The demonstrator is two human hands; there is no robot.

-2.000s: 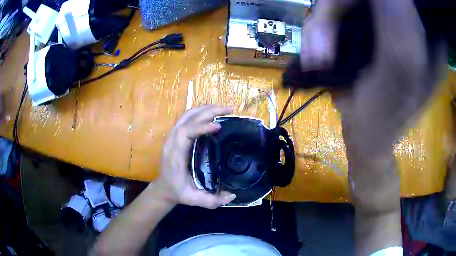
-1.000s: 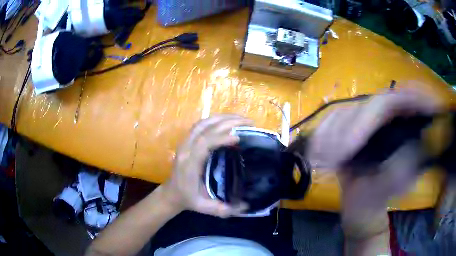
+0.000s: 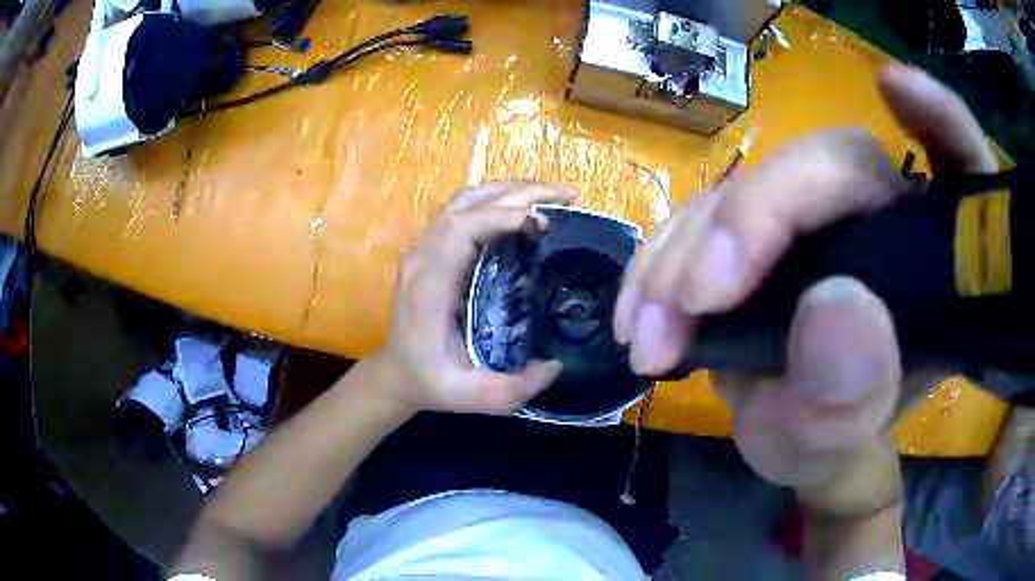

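Observation:
A white camera housing [image 3: 579,306] with a black bowl-shaped inside faces up at the bench's front edge. My left hand [image 3: 448,306] grips its left side, fingers over the top rim and thumb at the lower rim. My right hand [image 3: 783,272] is wrapped around a thick black electric screwdriver [image 3: 931,284] with a yellow-orange band. The screwdriver lies across the view, its front end at the housing's right side. The fingers hide its tip, and I cannot tell whether it touches a screw. A thin wire hangs below the housing.
The screw feeder [image 3: 664,68] stands on the orange bench [image 3: 375,193] behind the housing. A part-built camera [image 3: 114,91] with black cables [image 3: 341,62] lies at the upper left. White parts [image 3: 204,397] sit below the bench edge at the left.
My right hand has brought the screwdriver from the feeder's right side down and left to the housing. My left hand still holds the housing. The view has shifted slightly.

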